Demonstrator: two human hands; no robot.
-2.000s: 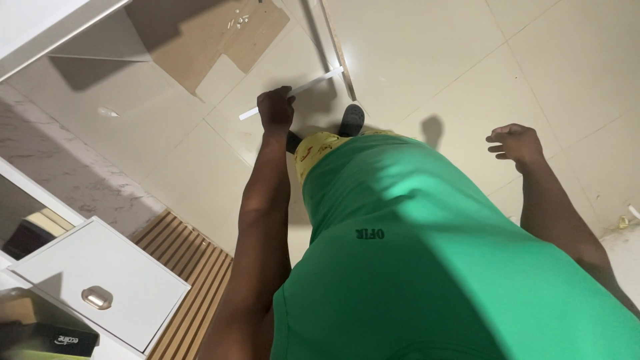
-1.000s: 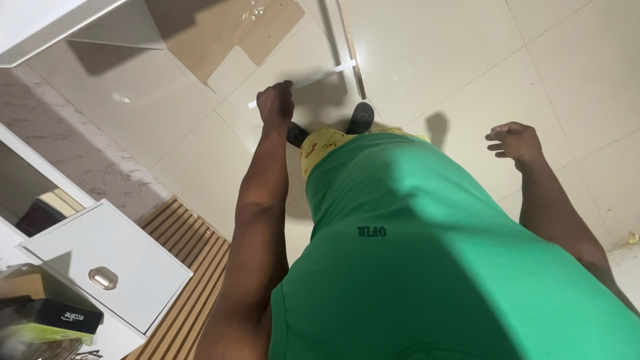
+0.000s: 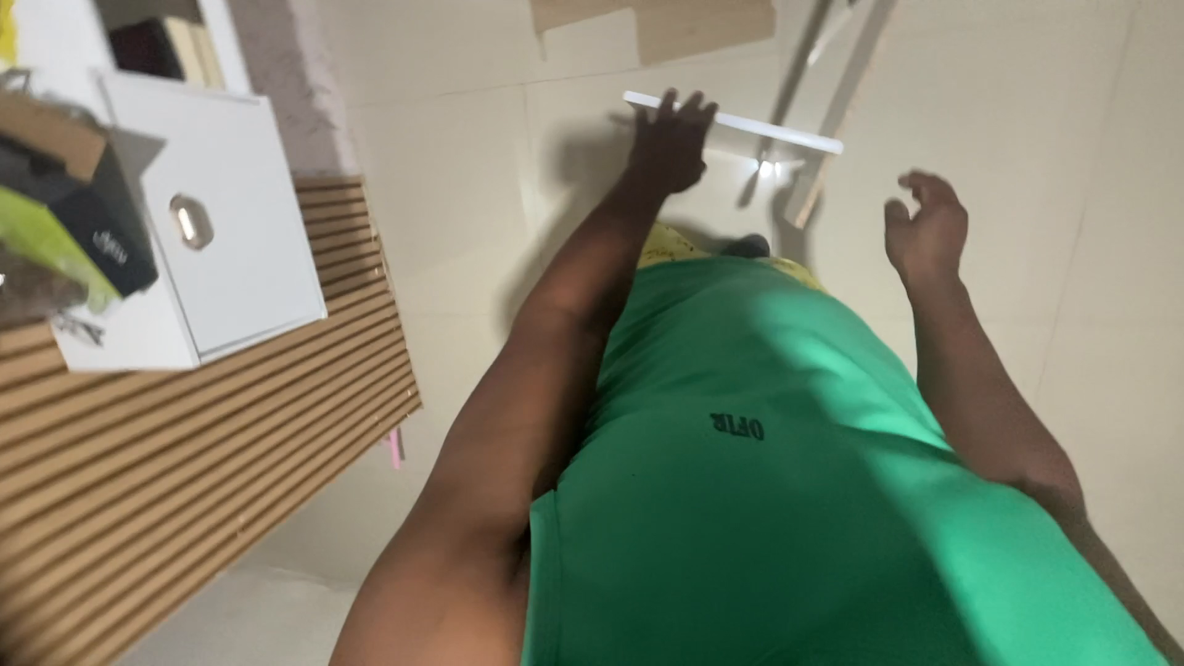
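My left hand (image 3: 673, 148) is at the upper middle, its fingers laid over the long white edge of a thin panel (image 3: 777, 132). The thumb side is partly hidden, but the hand appears to hold that edge. To the right, my right hand (image 3: 930, 227) hangs in the air with its fingers curved and apart, holding nothing. A narrow wooden board or panel edge (image 3: 846, 102) runs close to the white panel's right end, between the two hands. Below them are the green sleeveless shirt (image 3: 740, 518) and yellow patterned shorts (image 3: 668, 248) that I wear.
At left, a white cabinet with a door (image 3: 236, 231) and metal handle stands by a slatted wooden panel (image 3: 305, 370). A black box (image 3: 116, 236) and other items lie on it. Flat brown cardboard (image 3: 703, 28) lies on the tiled floor, and a dark shoe (image 3: 746, 246) shows below the panel.
The view has turned a good deal, bringing more of the slatted panel into sight. My left hand stays at the white edge, its fingers now more spread. My right hand remains without anything in it.
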